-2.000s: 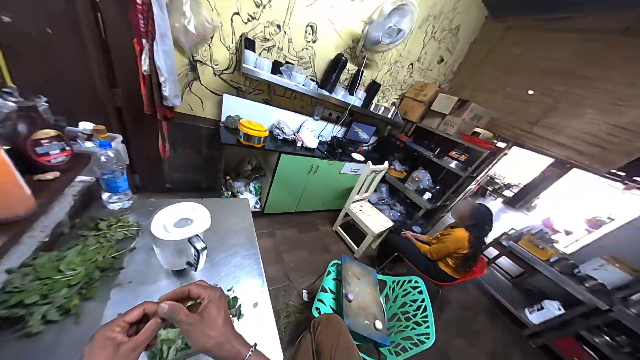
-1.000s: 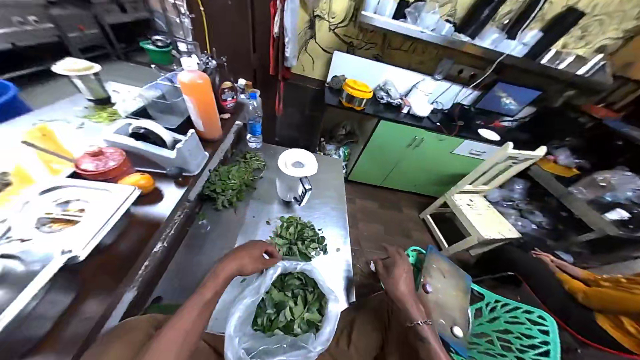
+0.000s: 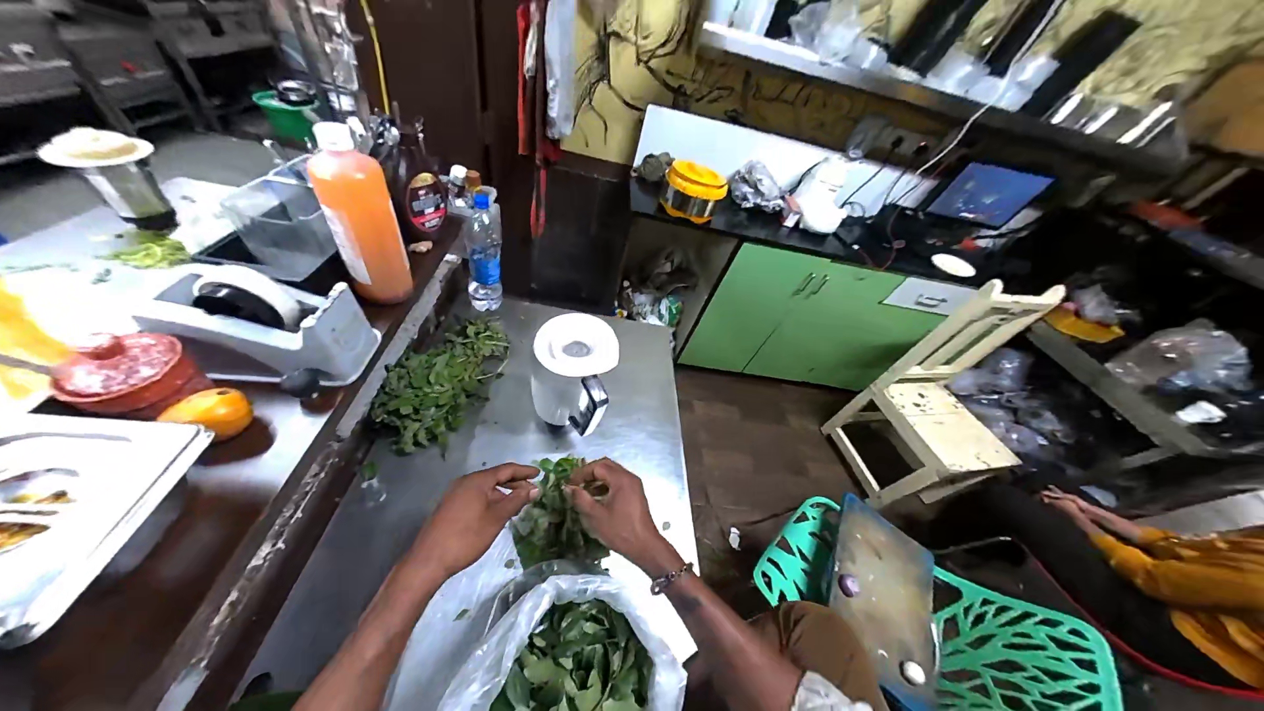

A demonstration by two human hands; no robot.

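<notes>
My left hand [image 3: 484, 509] and my right hand [image 3: 614, 506] meet over the steel table [image 3: 642, 395], fingertips pinching a leafy green sprig [image 3: 561, 472] between them. Beneath them lies a small heap of green leaves [image 3: 553, 528]. Nearer to me, a clear plastic bag [image 3: 474, 632] stands open, with many loose leaves [image 3: 583, 657] inside. Beyond my hands is a white-lidded steel jug [image 3: 573, 380] with a black handle. A larger pile of leafy stems [image 3: 434, 390] lies to its left, near a water bottle [image 3: 485, 252].
The left counter holds a tape dispenser [image 3: 257, 321], an orange bottle [image 3: 360, 217], a red lidded pot [image 3: 128, 375] and a steel tray [image 3: 89, 523]. At right are a green plastic chair [image 3: 1027, 632] bearing a board [image 3: 884, 592], a wooden chair [image 3: 938, 425] and a seated person [image 3: 1175, 583].
My right hand has come from beside the green chair to the leaves over the table, and my left hand has moved forward from the bag's rim. Both now meet at a sprig.
</notes>
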